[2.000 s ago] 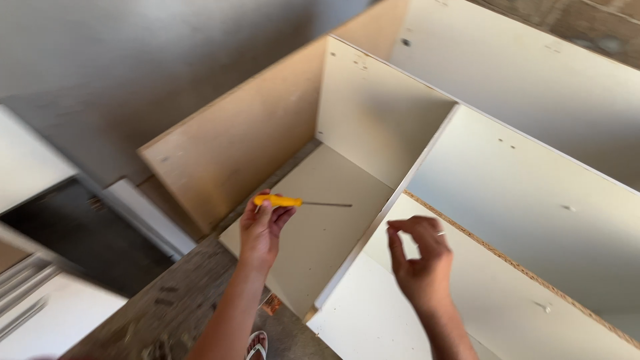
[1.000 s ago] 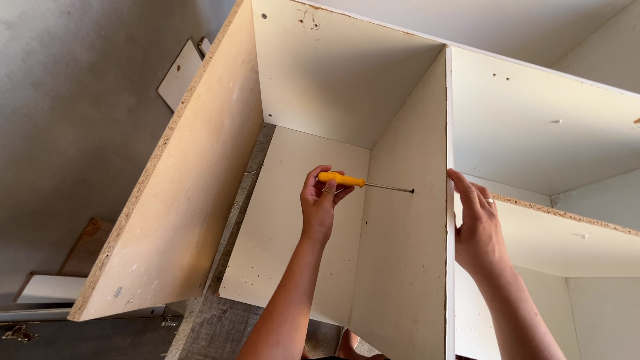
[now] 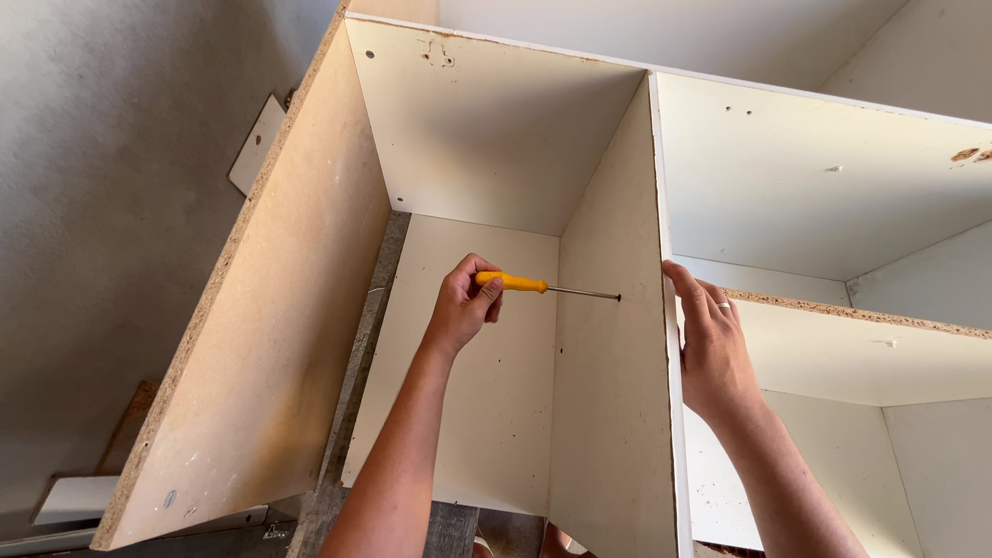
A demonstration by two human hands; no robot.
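Note:
My left hand (image 3: pixel 469 298) grips the yellow handle of a screwdriver (image 3: pixel 511 282). The shaft points right, and its tip meets a screw head at the white upright divider panel (image 3: pixel 612 349) of a cabinet. My right hand (image 3: pixel 709 333) rests on the front edge of that divider, fingers on its far side, with a ring on one finger. Whether the right fingers hold anything behind the panel is hidden. A bare particleboard-edged side panel (image 3: pixel 271 310) stands at the left of the compartment.
A horizontal shelf with a raw chipboard edge (image 3: pixel 852 310) lies right of the divider. White board offcuts (image 3: pixel 260 143) lie beyond the left panel. A metal hinge (image 3: pixel 275 532) is at the bottom left. Part of a person's foot (image 3: pixel 482 545) shows below.
Two seconds ago the screwdriver was away from the divider and my right hand was raised with fingertips together; now the tip is at the divider and that hand is on its edge. The view has shifted.

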